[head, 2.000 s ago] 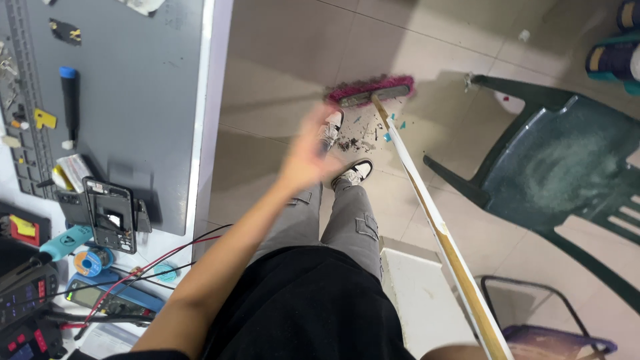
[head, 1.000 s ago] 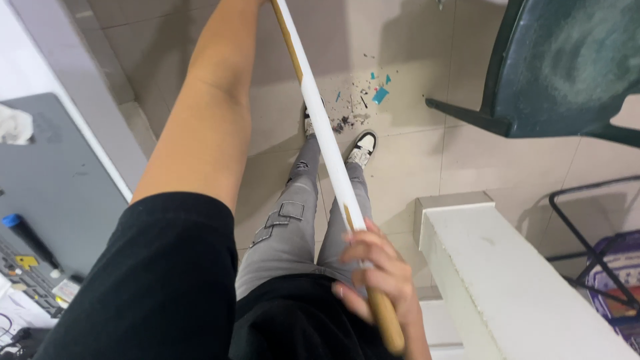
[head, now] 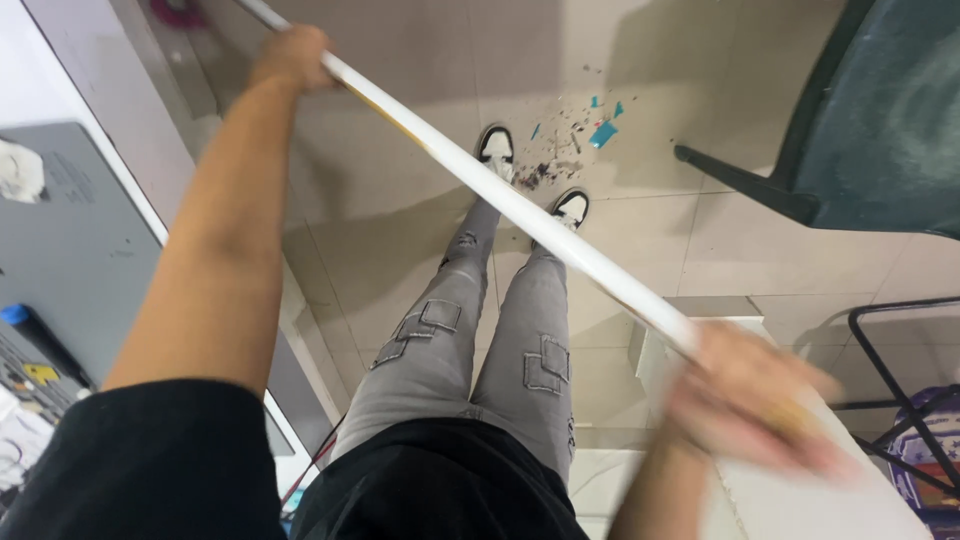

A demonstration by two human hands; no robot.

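A long broom handle (head: 495, 191), mostly white with bare wood patches, crosses the view from upper left to lower right. My left hand (head: 296, 58) grips it near the top left. Around its wooden end at the lower right is my right hand (head: 750, 397), blurred by motion. The pink broom head (head: 178, 12) shows only partly at the top left edge. Dark crumbs and scraps (head: 546, 171) lie on the floor tiles beside my shoes, with a torn piece of blue plastic (head: 603, 134) and smaller blue bits near them.
A green plastic chair (head: 885, 127) stands at the upper right. On the left is a workbench with a grey mat (head: 67, 217) and a blue-capped screwdriver (head: 41, 337). A white ledge (head: 795, 465) and a black metal frame (head: 889, 367) are at the lower right.
My left hand, first reaching with nothing in it, has come onto the handle. The broom head has moved from near my shoes to the upper left. The handle now slants more across the view.
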